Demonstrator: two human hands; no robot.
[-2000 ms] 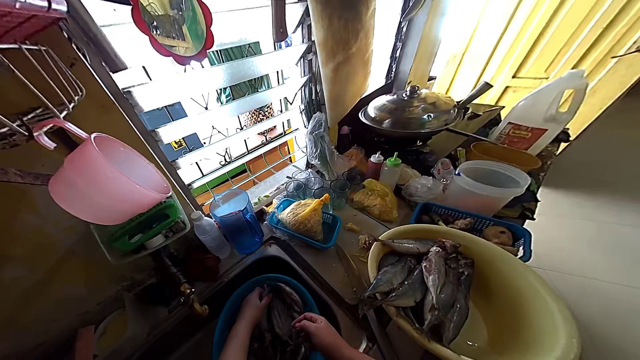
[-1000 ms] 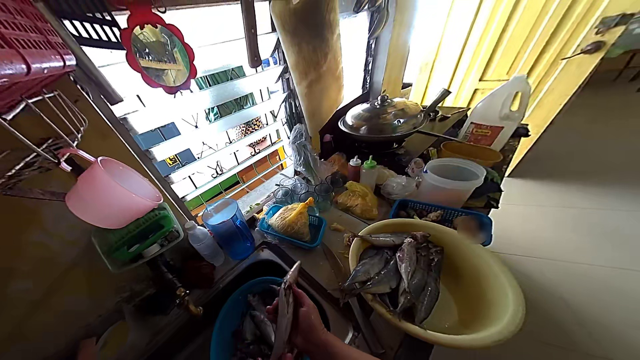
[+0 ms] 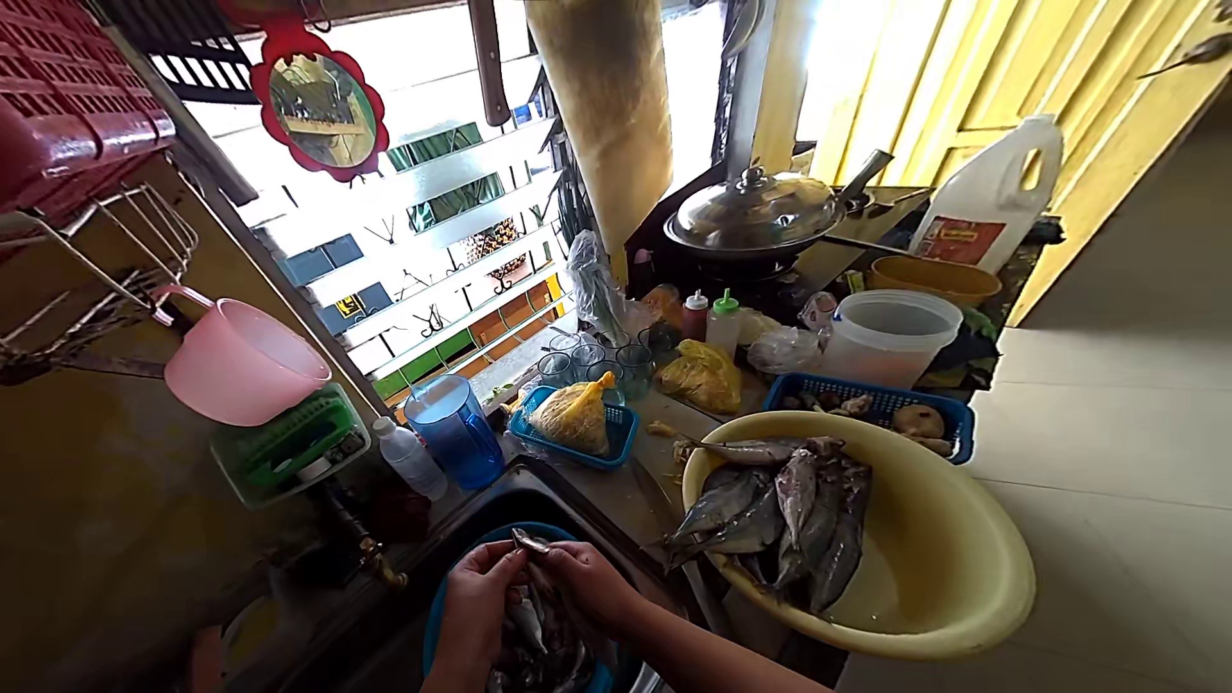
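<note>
Low in the view, my left hand (image 3: pixel 481 587) and my right hand (image 3: pixel 587 582) both grip one whole fish (image 3: pixel 531 542) near its upper end, fingers of both hands close together. They are above a blue basin (image 3: pixel 435 616) set in the sink, with more fish (image 3: pixel 527 626) lying in it. To the right, a pale yellow oval basin (image 3: pixel 972 577) holds several whole fish (image 3: pixel 799 500) heaped at its left side. A knife (image 3: pixel 707 592) lies between the sink and the yellow basin, partly hidden.
Behind the sink are a blue pitcher (image 3: pixel 452 433), a plastic bottle (image 3: pixel 409 457), a blue basket (image 3: pixel 621 438) with a yellow bag, and drinking glasses (image 3: pixel 635 366). A brass faucet (image 3: pixel 380 563) juts from the left. A lidded wok (image 3: pixel 756 217) and a white jug (image 3: pixel 1001 192) stand farther back.
Both hands were low in the blue basin two seconds ago; one second ago a fish was held upright over it. Now both hands are together at the fish's upper end.
</note>
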